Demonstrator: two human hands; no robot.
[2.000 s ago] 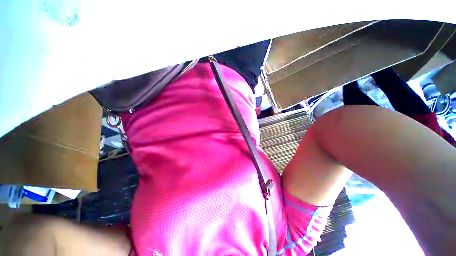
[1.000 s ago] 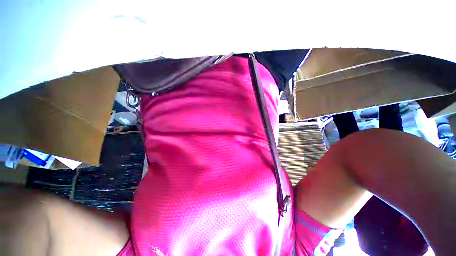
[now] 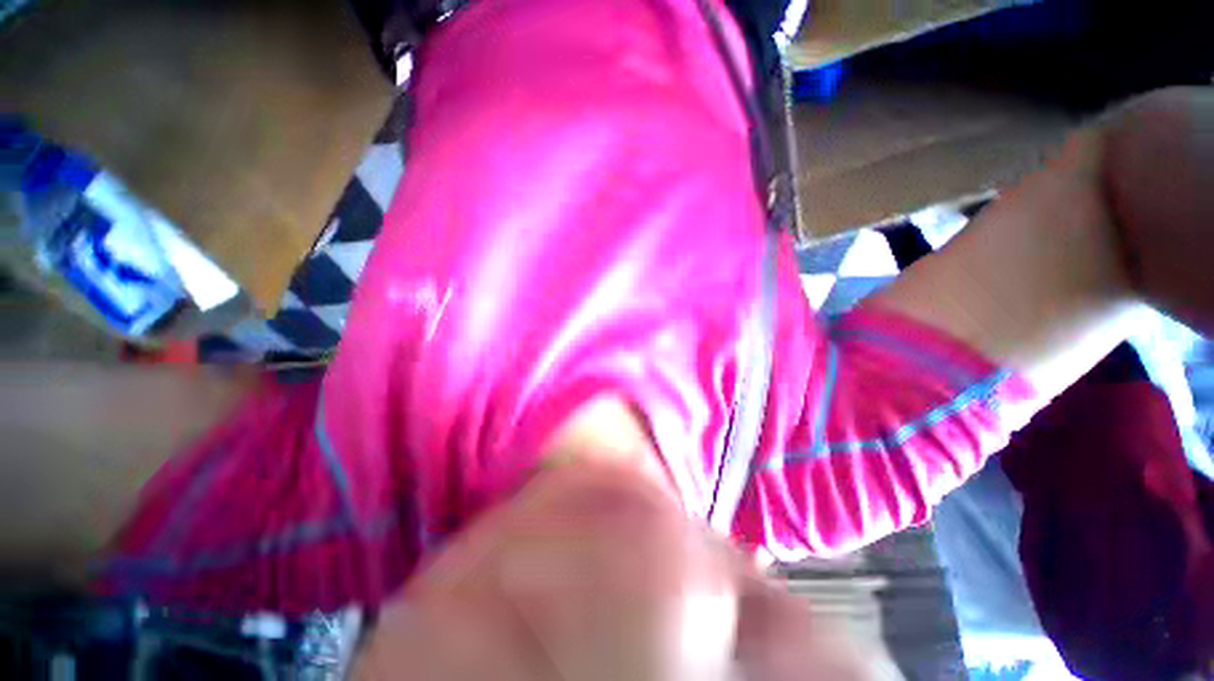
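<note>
Neither of my hands is in view. My left forearm is blurred and runs out at the left edge. My right arm bends and is cut off at the upper right. My pink shirt point(image 3: 573, 266) fills the middle, with a thin bag strap point(image 3: 771, 146) down its right side. Part of a dark bag point(image 3: 386, 29) shows at the top. No work item can be made out. Blurred skin covers the bottom middle.
Brown cardboard point(image 3: 240, 120) stands at upper left, beside a blue-and-white pack point(image 3: 113, 260). An open brown carton point(image 3: 892, 160) is at upper right. Black-and-white checkered floor point(image 3: 353, 213) shows between. A dark red bundle point(image 3: 1112, 519) lies at lower right.
The view has swung down over my body. The white bench surface has left the top of the picture. Checkered floor and blurred skin at the bottom have appeared.
</note>
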